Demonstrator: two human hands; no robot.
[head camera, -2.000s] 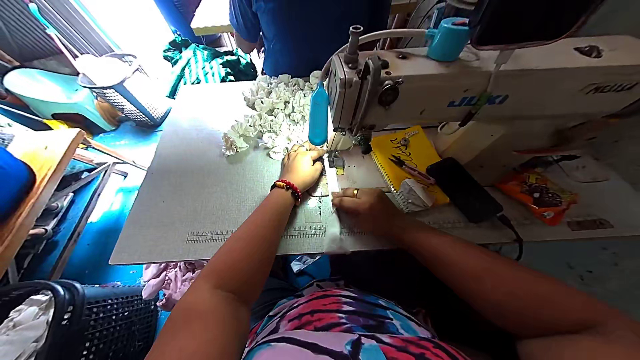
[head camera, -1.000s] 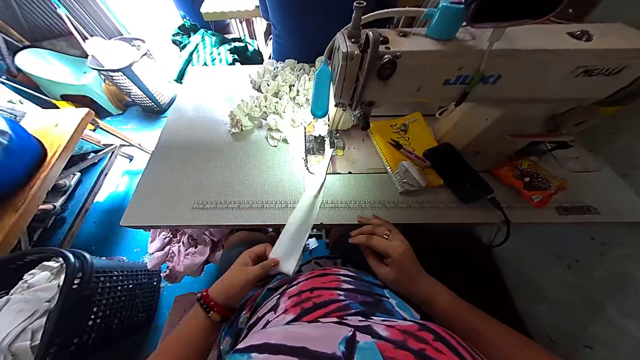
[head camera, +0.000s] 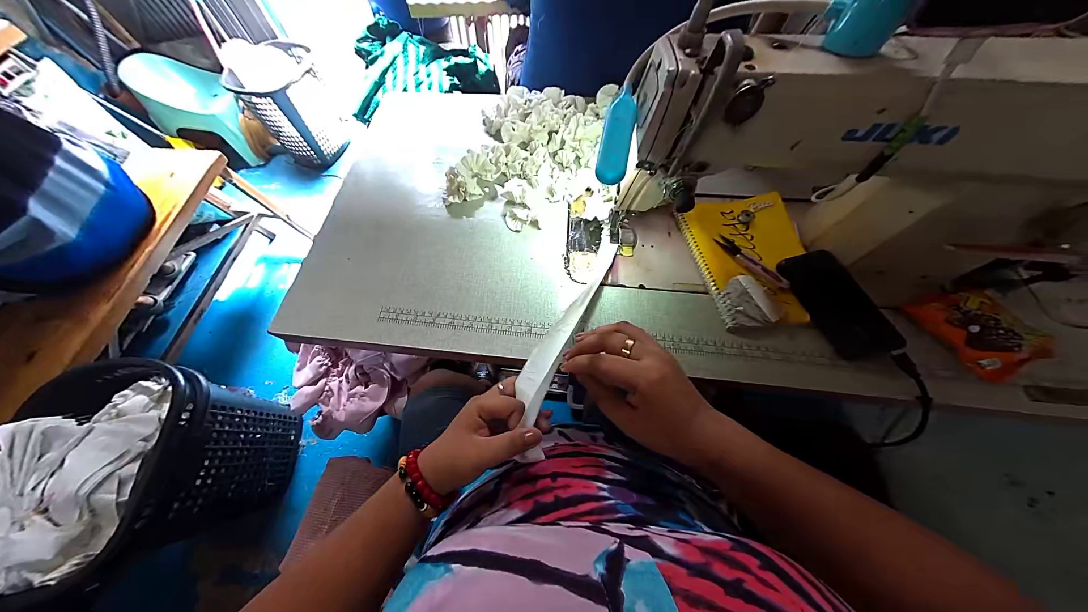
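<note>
A Juki sewing machine (head camera: 748, 110) stands on the worktable. From beneath its presser foot (head camera: 618, 229), a white fabric strip (head camera: 557, 336) runs down over the table's front edge. My left hand (head camera: 489, 429), with a red and black bead bracelet, grips the strip's lower end between thumb and fingers. My right hand (head camera: 633, 374), with a ring, is beside the strip at the table edge, fingers bent; whether it touches the strip is unclear. Gathered pale fabric pieces (head camera: 544, 144) lie heaped behind and left of the needle area.
A yellow notebook (head camera: 765, 229), pens and a black phone (head camera: 841, 302) with a cable lie right of the needle, near an orange packet (head camera: 982, 336). A dark basket (head camera: 229, 450) of white cloth stands at lower left. Pink cloth (head camera: 357, 382) hangs below the table.
Both hands were near the needle two seconds ago, then came down to my lap, the left with the strip. Since then my right hand has risen towards the strip. The view is now closer.
</note>
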